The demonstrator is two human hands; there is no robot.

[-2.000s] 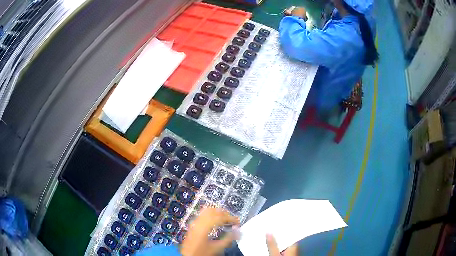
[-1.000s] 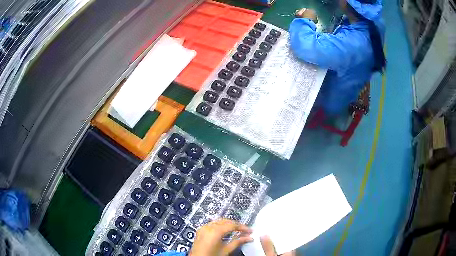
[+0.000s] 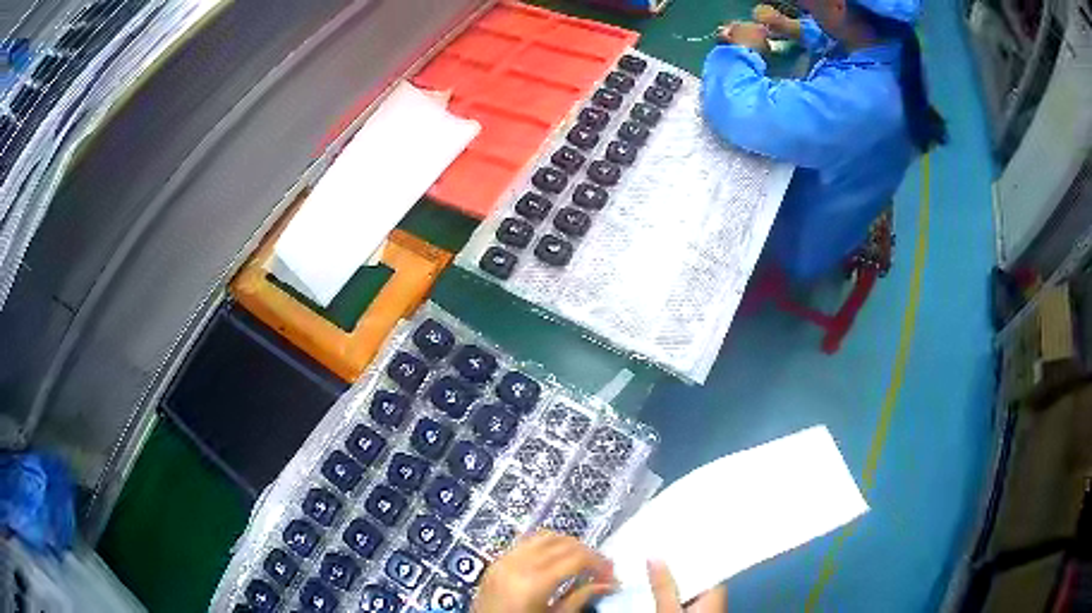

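Observation:
The white sheet (image 3: 748,509) is held at its left end by my right hand (image 3: 685,595), with a finger on top; this hand is cut off by the bottom edge. My left hand (image 3: 541,577) is at that same end of the sheet, fingertips bent and close together. Whether it grips a small piece there is too blurred to tell. The clear blister tray (image 3: 515,489) lies under and left of my left hand. Rows of black parts (image 3: 419,437) fill its left side; its right pockets are glittering and empty. A few parts near my left hand show brighter rings.
A second tray (image 3: 647,258) lies farther up the bench, with a red-orange tray (image 3: 527,84) behind it. Loose white paper (image 3: 377,186) lies on the orange frame (image 3: 413,293), beside a black tray (image 3: 252,389). A person in blue (image 3: 814,114) sits at the upper right.
The white sheet swung up, then tilted slightly down again at its far end. My left hand moved a little right, staying by the sheet's end. The view shifted slightly, moving the bench rightward.

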